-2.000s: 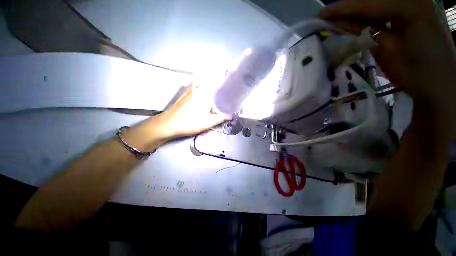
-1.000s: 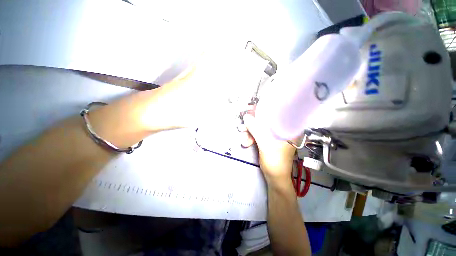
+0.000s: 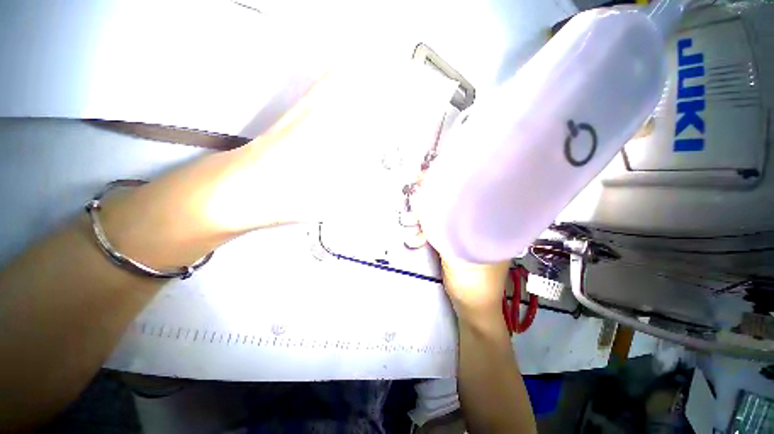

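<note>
The white band piece [image 3: 51, 63] runs from the left into strong glare. A thin edge of the taupe band piece [image 3: 170, 134] shows beneath it. My left hand [image 3: 272, 182], with a bracelet at the wrist, lies flat over the band; its fingers are lost in glare. My right hand [image 3: 458, 263] is at the needle area, partly behind the lamp; its fingertips are washed out, and whether it holds anything is hidden. The lamp paddle [image 3: 543, 127] covers the machine head's front. The presser foot area [image 3: 411, 197] shows only faintly.
The JUKI machine body [image 3: 721, 110] fills the right side. Red-handled scissors [image 3: 521, 305] lie right of my right wrist, partly covered. A ruler [image 3: 280, 332] runs along the table's front edge. A pale metal lever [image 3: 441, 68] stands above the glare. Blue cloth [image 3: 547, 394] is below the table.
My right hand has come down from the top of the machine to the needle area. The view has moved closer, so the lamp and machine look larger. My left hand stays on the band.
</note>
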